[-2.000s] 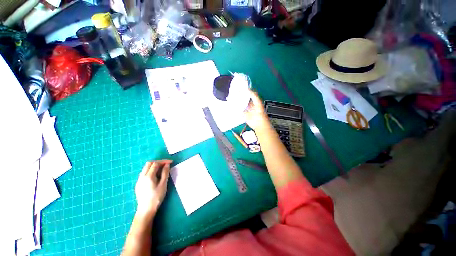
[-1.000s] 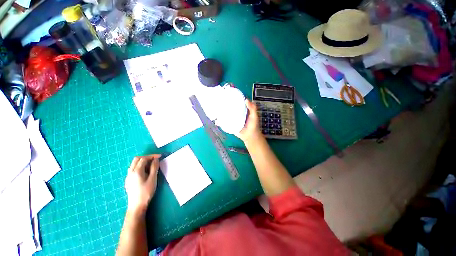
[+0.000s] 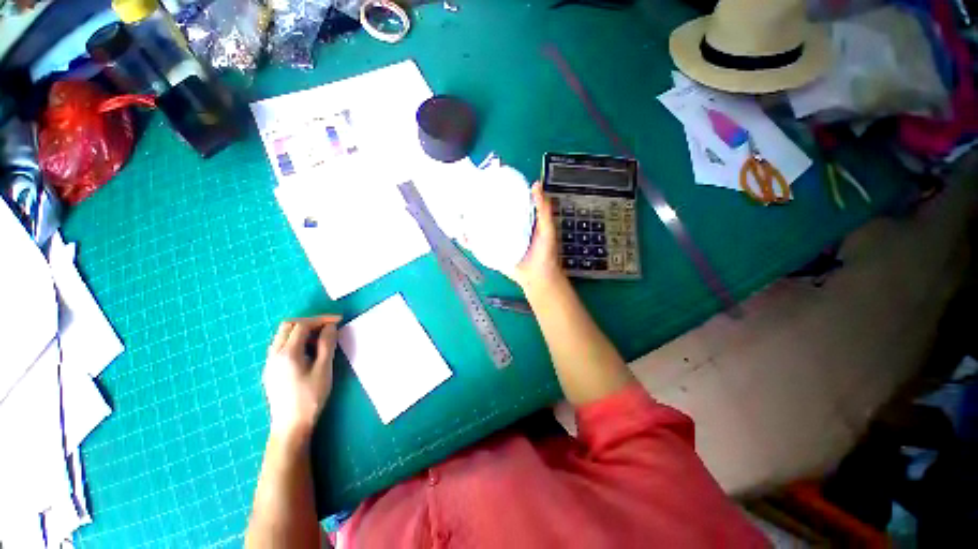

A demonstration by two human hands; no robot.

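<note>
My right hand [image 3: 543, 249] holds a white oval case [image 3: 495, 214], palm-sized or larger, over the edge of the printed sheets, left of the calculator [image 3: 593, 218]. The case hides part of the sheets and of the mat. My left hand [image 3: 304, 367] rests on the mat with its fingers curled, fingertips at the upper left corner of a white card [image 3: 396, 358]. I cannot tell whether it grips the card. Two overlapping steel rulers [image 3: 480, 320] lie right of the card. A dark slim tool [image 3: 508, 305] lies beside them.
The green mat [image 3: 188, 354] bears printed sheets [image 3: 359, 241], a dark round object [image 3: 446, 127] and a long steel ruler [image 3: 699, 255]. Orange scissors [image 3: 765, 180] and a straw hat [image 3: 751, 48] are at right. Paper sheets [image 3: 80, 354], a red bag [image 3: 84, 139] and a bottle [image 3: 193, 102] are at left.
My right hand has drawn the white case back from beside the dark round object toward me, left of the calculator. My left hand stays by the card. The view has shifted.
</note>
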